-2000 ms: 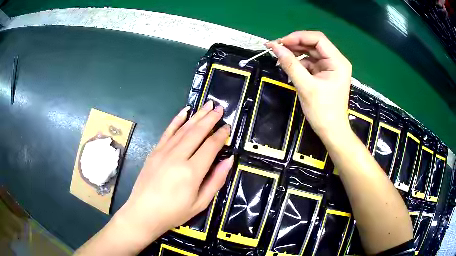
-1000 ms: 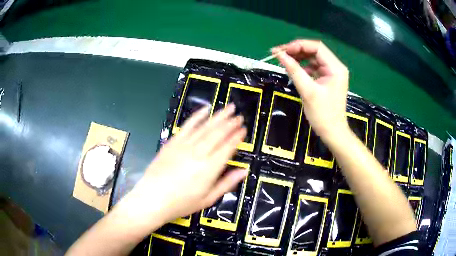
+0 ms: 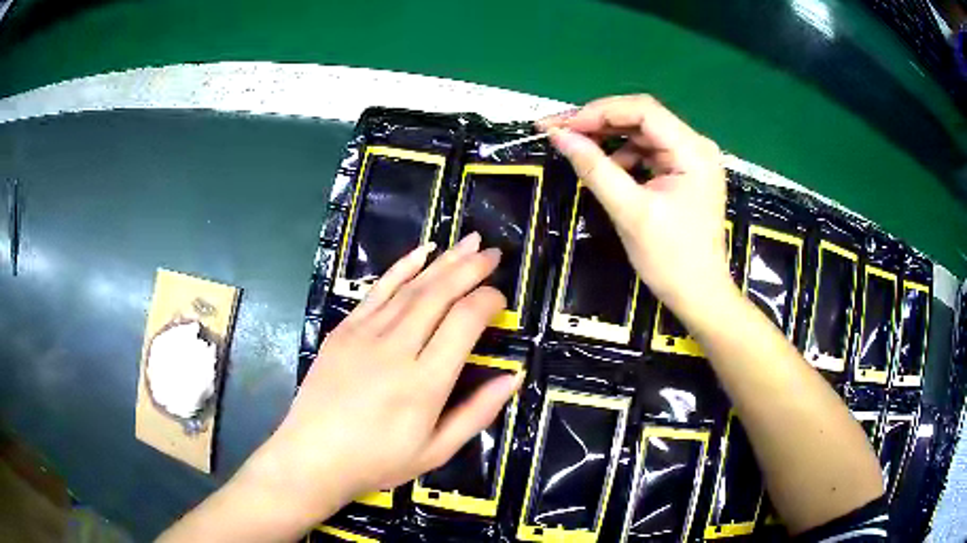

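Observation:
My right hand (image 3: 663, 202) pinches a thin cotton swab (image 3: 517, 142) between thumb and fingertips. The swab's white tip is just above the top end of the second yellow-bordered dark panel (image 3: 498, 217) in the far row; whether it touches is not clear. My left hand (image 3: 398, 377) lies flat, fingers spread, with its fingertips over the lower part of that panel, hiding part of it and of the panels below. The panels lie in rows on a black tray (image 3: 331, 228) with shiny wrinkled film.
A tan cardboard piece (image 3: 159, 430) with a round white pad (image 3: 181, 370) lies left of the tray on the dark bench (image 3: 95, 212). A pale edge strip (image 3: 244, 90) and a green surface (image 3: 424, 37) run behind. A thin dark mark is at far left.
My left hand has moved from the first far-row panel to the second. The swab tip has moved from above the first panel to above the second. The view has shifted.

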